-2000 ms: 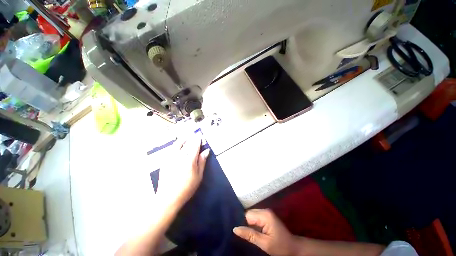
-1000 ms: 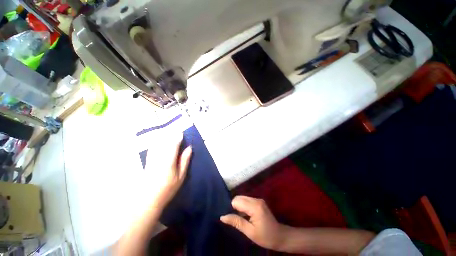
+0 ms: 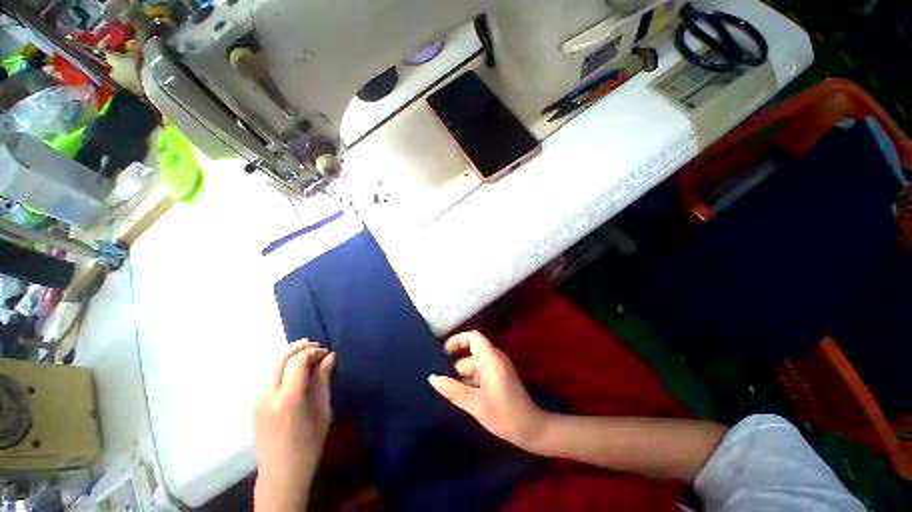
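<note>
A long navy cut piece (image 3: 365, 310) lies on the white sewing table, its far end just short of the presser foot and needle (image 3: 318, 184). It hangs over the near edge onto the lap. A narrow dark blue strip (image 3: 303, 232) lies beyond its end. My left hand (image 3: 296, 385) pinches the piece's left edge. My right hand (image 3: 487, 388) holds its right edge between thumb and fingers. The off-white sewing machine (image 3: 380, 40) stands behind.
A smartphone (image 3: 483, 126) lies on the machine bed. Small hand tools (image 3: 598, 90) and black-handled scissors (image 3: 720, 40) lie further right. An orange-red basket (image 3: 835, 100) holds navy pieces at right. A lime-green holder (image 3: 178, 162) is left of the needle. Red cloth (image 3: 590, 370) covers the lap.
My left hand has moved back from near the needle to the piece's left edge, uncovering the far end. My right hand stays on the right edge. The view has shifted, showing more of the basket.
</note>
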